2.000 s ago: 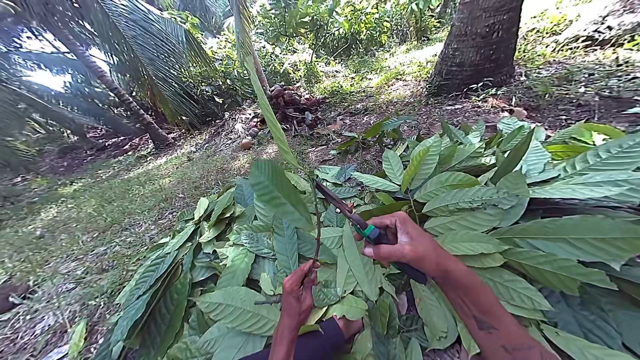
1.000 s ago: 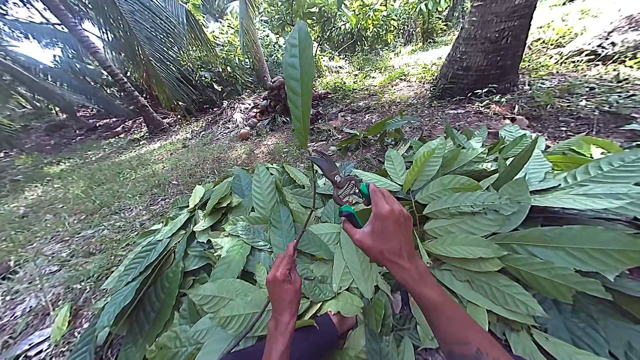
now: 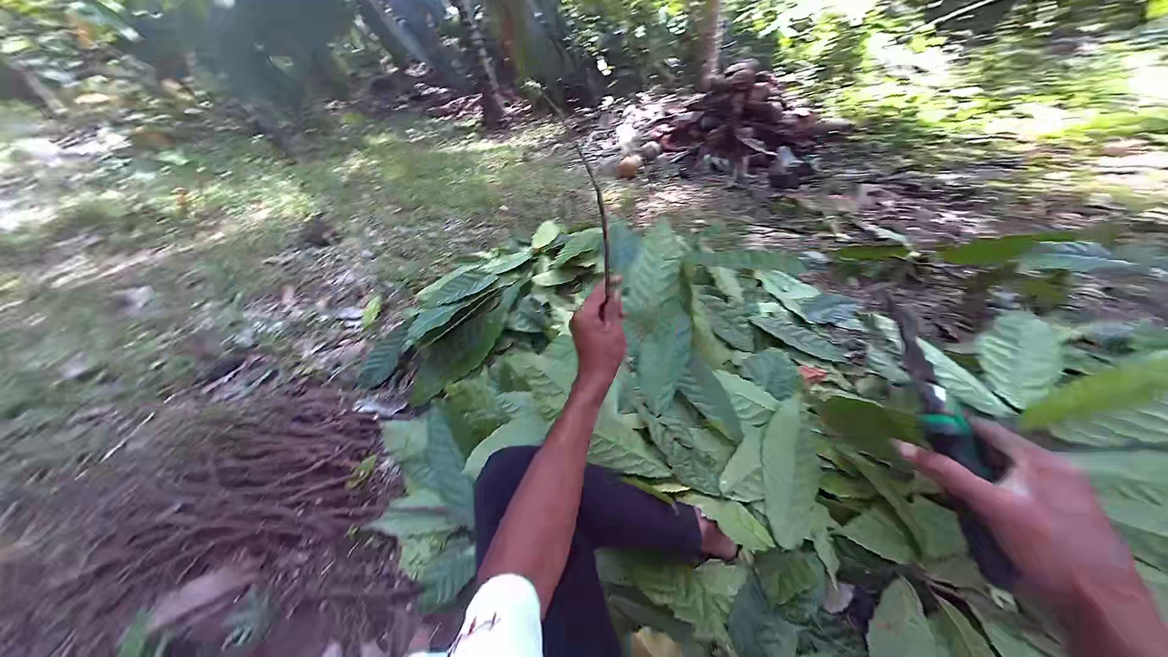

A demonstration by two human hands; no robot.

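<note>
My left hand [image 3: 599, 336] is closed around a thin brown stem [image 3: 602, 214], which stands upright above the fist and shows no leaf along its length. At the right, my right hand [image 3: 1027, 506] grips pruning shears [image 3: 940, 415] with dark handles and green parts near the pivot; their blades point up and away, and motion blurs them. The shears and the stem are well apart. Large green leaves [image 3: 675, 438] lie in a broad heap under and around both hands.
My bent legs in dark trousers [image 3: 630, 511] rest among the leaves. A pile of thin brown sticks [image 3: 274, 493] lies on the ground at the left. Farther off are a heap of brown husks [image 3: 744, 119], a slim trunk [image 3: 710, 41] and grass.
The large leaf that stood at the stem's top one second ago is off it. My hands have moved apart, the shears away from the stem. The view has swung left.
</note>
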